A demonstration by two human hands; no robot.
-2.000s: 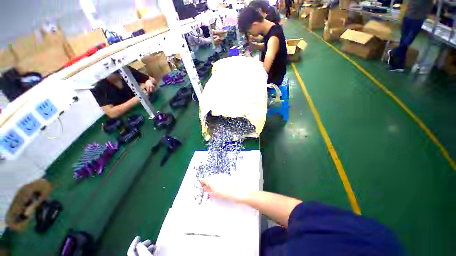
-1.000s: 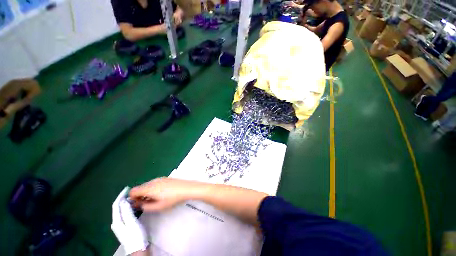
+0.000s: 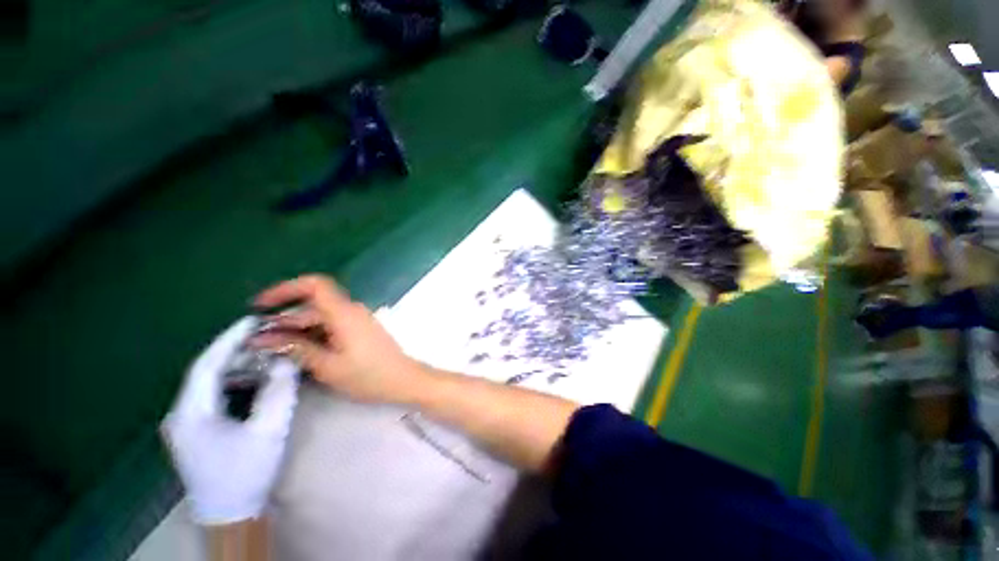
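My left hand (image 3: 232, 427), in a white glove, holds a small dark housing (image 3: 243, 378) between thumb and fingers at the left edge of the white sheet (image 3: 362, 482). My bare right hand (image 3: 334, 340) touches the top of the housing with its fingertips. A small silvery glint shows there; blur hides whether the fingers grip a wire clip. The silvery heap of small wire parts (image 3: 559, 301) lies on the far right end of the sheet.
A yellow woven sack (image 3: 756, 132) lies open beyond the sheet, spilling silvery parts. A dark navy part with arms (image 3: 367, 148) lies on the green line (image 3: 241, 241). Cardboard boxes (image 3: 887, 208) stand at the right.
My right hand has moved from the wire heap to my left hand. My left hand has come fully into view with the dark housing. The view has tilted and turned.
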